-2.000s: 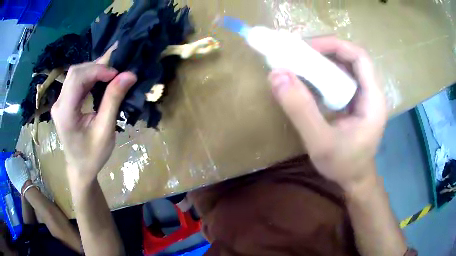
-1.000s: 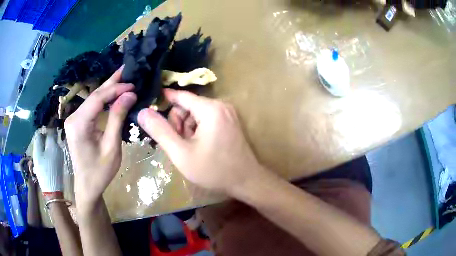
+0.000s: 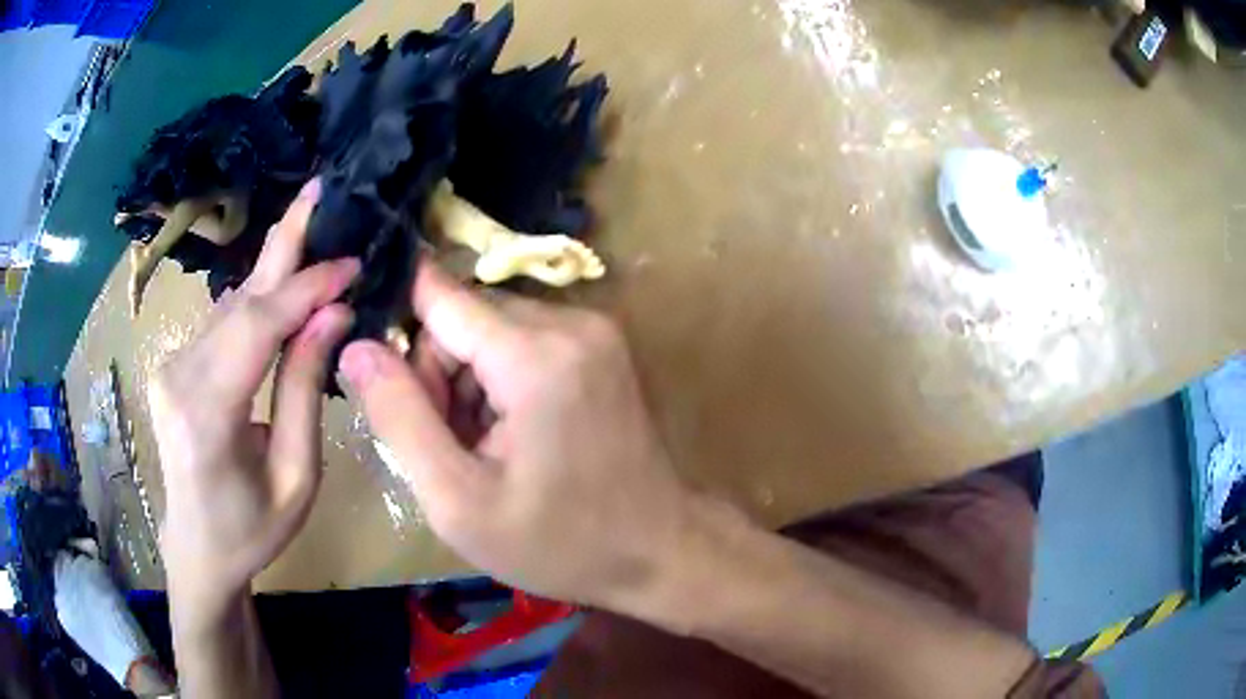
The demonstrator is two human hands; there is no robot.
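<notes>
A black ruffled piece (image 3: 396, 130) with jagged edges lies in front of me on the brown bench. A beige limb (image 3: 513, 249) pokes out of its right side. My left hand (image 3: 253, 396) pinches the lower left edge of the black piece between thumb and fingers. My right hand (image 3: 526, 423) grips the lower edge just beside it, fingertips nearly touching my left ones. A small beige end piece shows partly between the hands. The white glue bottle (image 3: 976, 212) with a blue tip stands on the bench at the right, out of my hands.
Another black bundle (image 3: 226, 157) with a beige limb (image 3: 171, 246) lies at the left, by the green belt (image 3: 178, 48). A small dark brown bar (image 3: 1138, 48) lies at the upper right. Another worker's white-gloved hand (image 3: 96, 608) is at the lower left. A green-edged bin (image 3: 1192, 478) is at the right.
The glue bottle has left my right hand and stands on the bench. My right hand has moved left onto the black piece. The neighbour's gloved hand has moved down.
</notes>
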